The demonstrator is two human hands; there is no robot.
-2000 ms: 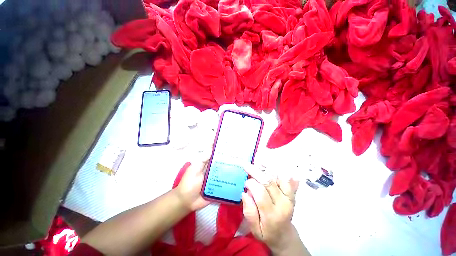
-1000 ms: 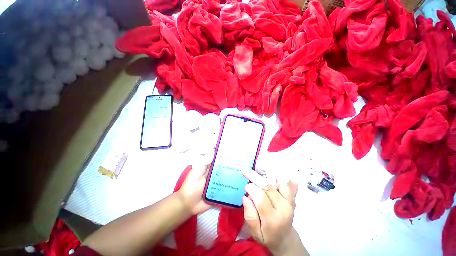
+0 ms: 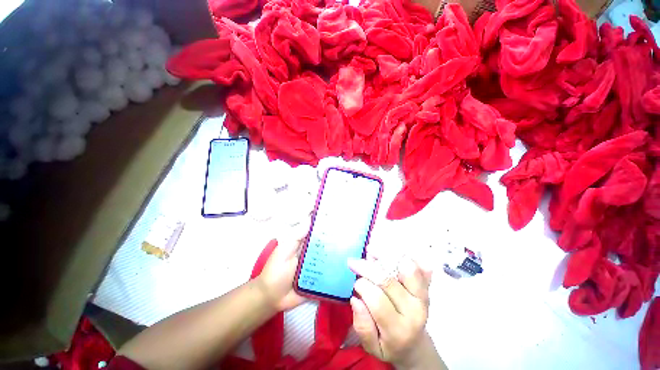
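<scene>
A smartphone with a pink-red edge [image 3: 339, 235] and a lit screen is held upright over the table in front of me. My left hand [image 3: 284, 273] grips its lower left side; the fingers behind it are hidden. My right hand [image 3: 391, 303] is at its lower right, with the index fingertip at the lower part of the screen and the other fingers loosely curled. A red plush piece [image 3: 334, 325] lies below the phone, partly hidden by my hands and cut off by the bottom edge. A second smartphone [image 3: 225, 178] lies lit on the table at the left.
An open carton [image 3: 137, 152] of white pompoms [image 3: 79, 79] stands at the left. A heap of red plush pieces [image 3: 347, 87] covers the far and right table. A tan-and-white packet [image 3: 163, 238] lies left; a small dark-labelled packet [image 3: 469, 264] lies right. Red pieces show at lower left.
My right index fingertip has moved slightly down the screen, and the screen's content has shifted. The view has tilted a little since the first frame. My left hand still holds the phone.
</scene>
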